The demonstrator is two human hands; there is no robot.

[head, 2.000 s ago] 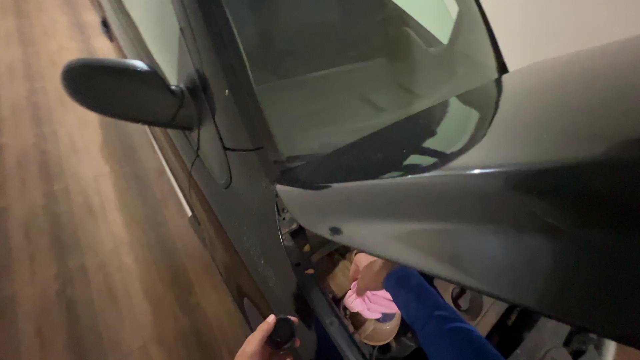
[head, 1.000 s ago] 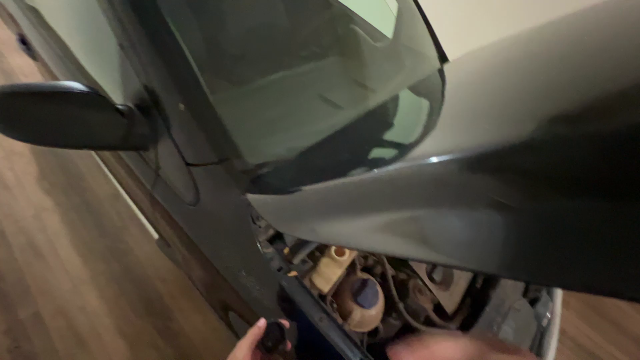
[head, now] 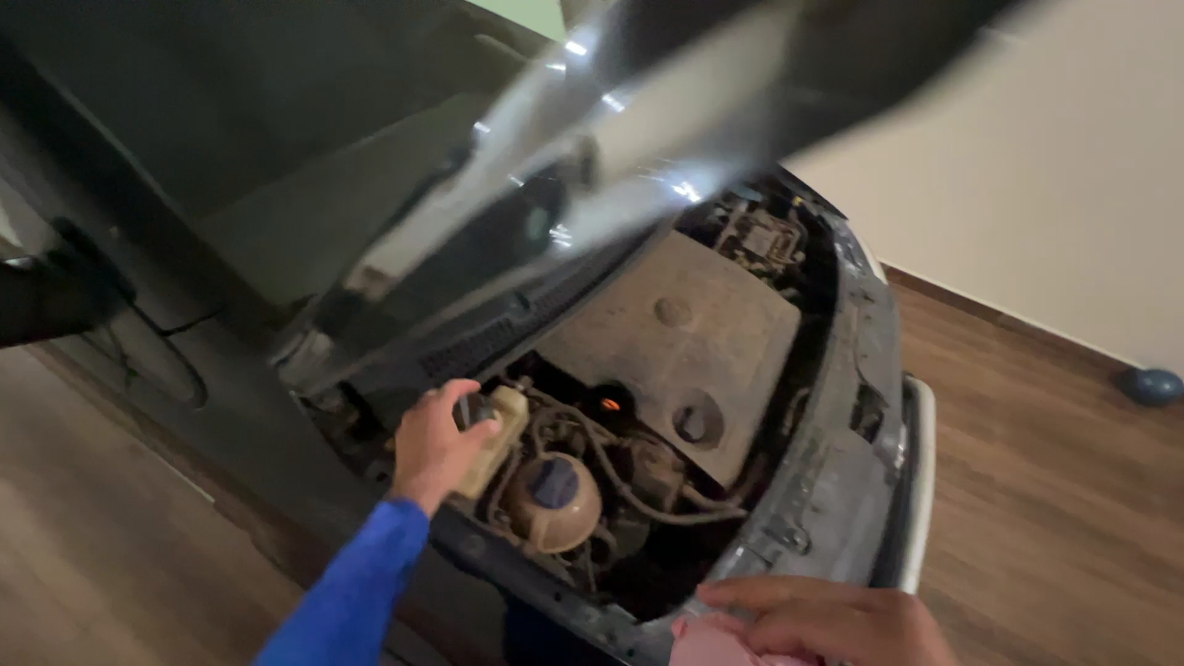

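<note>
My left hand (head: 439, 444), in a blue sleeve, reaches over the cream brake-fluid reservoir (head: 495, 444) in the car's engine bay. A dark cap seems to sit between its thumb and fingers, blurred. Just right of that hand is the round, stained coolant expansion tank (head: 553, 518) with a dark blue cap (head: 555, 483). At the bottom edge, my right hand (head: 823, 615) holds a pink cloth (head: 717, 643) near the front corner of the bay.
The raised, blurred hood (head: 592, 176) slants over the bay from the windshield side. A dusty engine cover (head: 675, 333) fills the middle. The fender edge (head: 536, 592) runs below, the front bumper (head: 916, 481) lies right, and a dark blue ball (head: 1152, 386) rests by the wall.
The view has swung toward the engine bay, and more of it shows. My left hand has come from beside the fender to the reservoir. The pink cloth, earlier over the reservoirs, is now by the front corner.
</note>
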